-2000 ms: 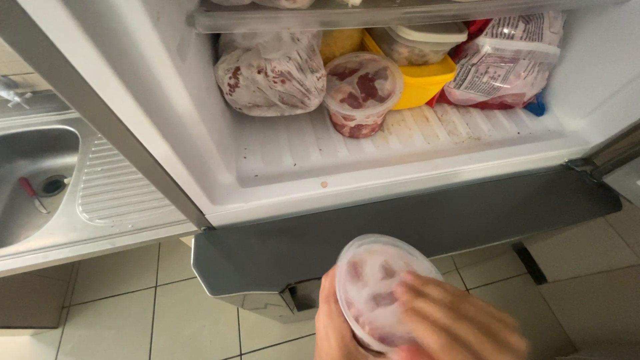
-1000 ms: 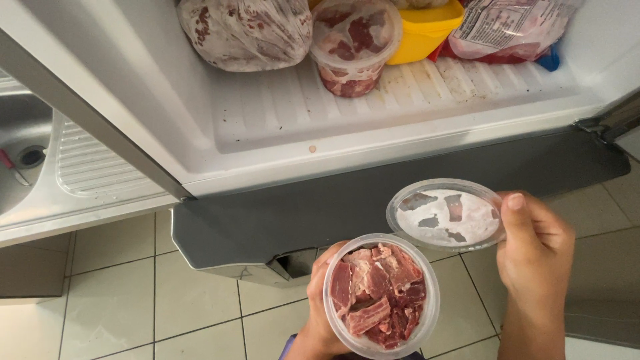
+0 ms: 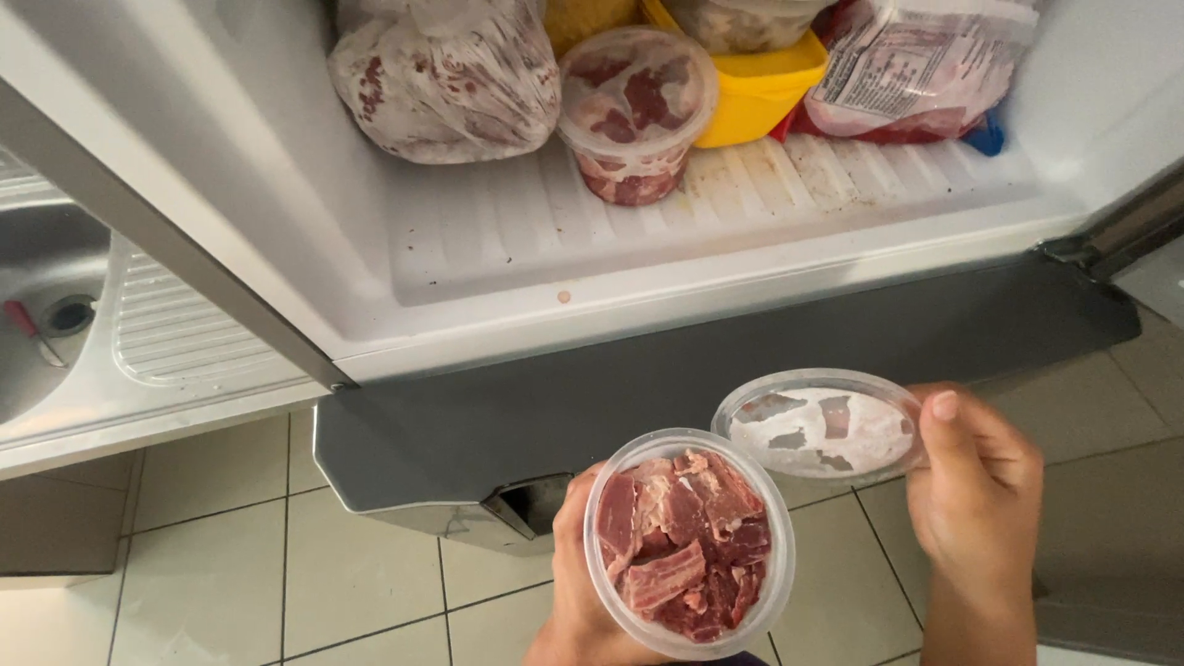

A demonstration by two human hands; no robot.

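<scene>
My left hand [image 3: 578, 564] grips a round clear plastic tub [image 3: 784, 555] from its left side; the tub is uncovered and full of raw red meat pieces [image 3: 689, 536]. Between the thumb and fingers of my right hand [image 3: 980, 472] is the tub's clear lid [image 3: 819, 427], tilted, with patchy white frost on it. The lid is just above and right of the tub's rim. Beyond both hands, a second lidded tub of meat [image 3: 638, 111] stands inside the freezer compartment.
Frosted plastic bag of meat [image 3: 444, 88], yellow container [image 3: 763, 88] and printed bag [image 3: 911, 69] sit in the freezer [image 3: 555, 231]. Below it runs the top of a dark lower door [image 3: 555, 398]. At left is a steel sink [image 3: 55, 222] holding a red-handled utensil [image 3: 20, 317]; tiled floor [image 3: 361, 573] lies below.
Two seconds ago the lid was on the tub with my right hand over it. It has come off, exposing the meat, and my right hand now holds it to the right.
</scene>
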